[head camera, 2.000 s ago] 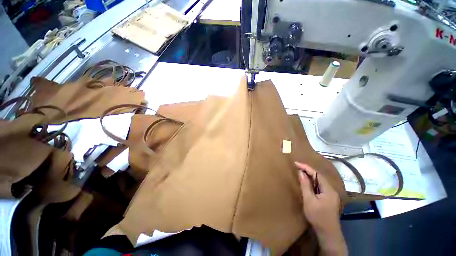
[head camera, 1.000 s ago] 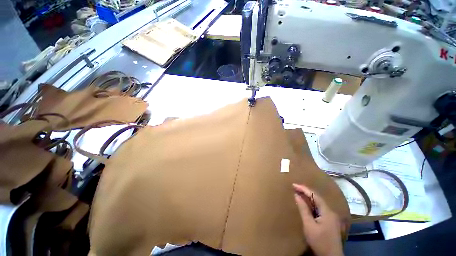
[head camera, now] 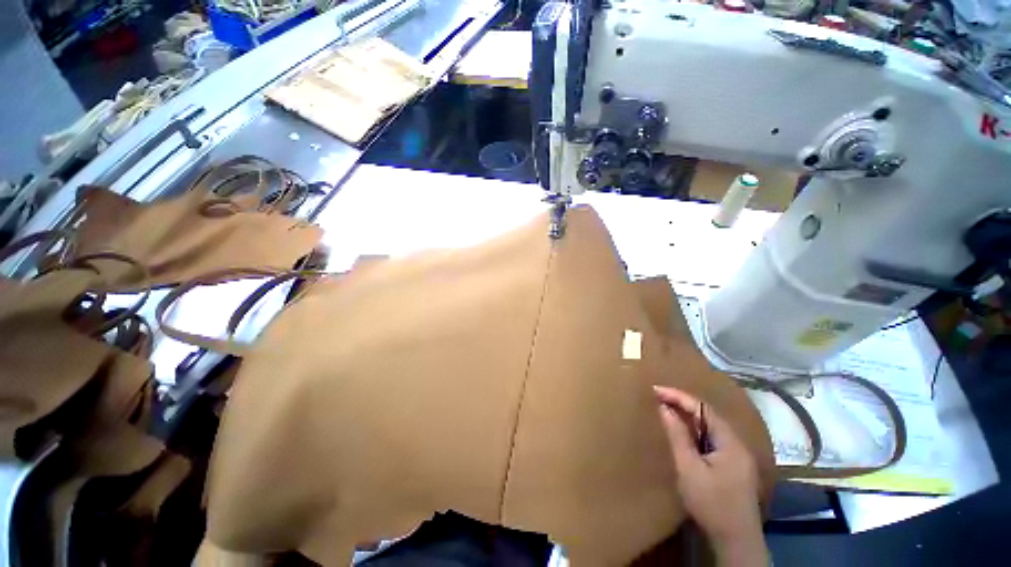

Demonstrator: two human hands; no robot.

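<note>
A large brown bag panel (head camera: 388,377) lies over the machine table, with a straight seam (head camera: 524,388) down its middle and a small pale label (head camera: 632,344) on its right part. Its far tip is under the presser foot and needle (head camera: 558,222). Its near edge is notched. My right hand (head camera: 715,471) rests on the panel's right side, below the label, fingers curled around a small dark tool (head camera: 704,428), perhaps thread snips. My left hand cannot be made out; a tan patch at the bottom left edge may be part of it.
The sewing machine head (head camera: 710,89) reaches over the panel from the right. A thread spool (head camera: 736,200) stands right of the needle. Brown pieces (head camera: 189,238) with looped straps lie at left. A strap loop (head camera: 892,426) lies at right over work papers (head camera: 887,482). Pale flat pieces (head camera: 349,89) lie behind.
The panel's left part has spread out smooth and covers the strap and piece beside it. The view has shifted slightly. My right hand stays on the panel's right side with the dark tool.
</note>
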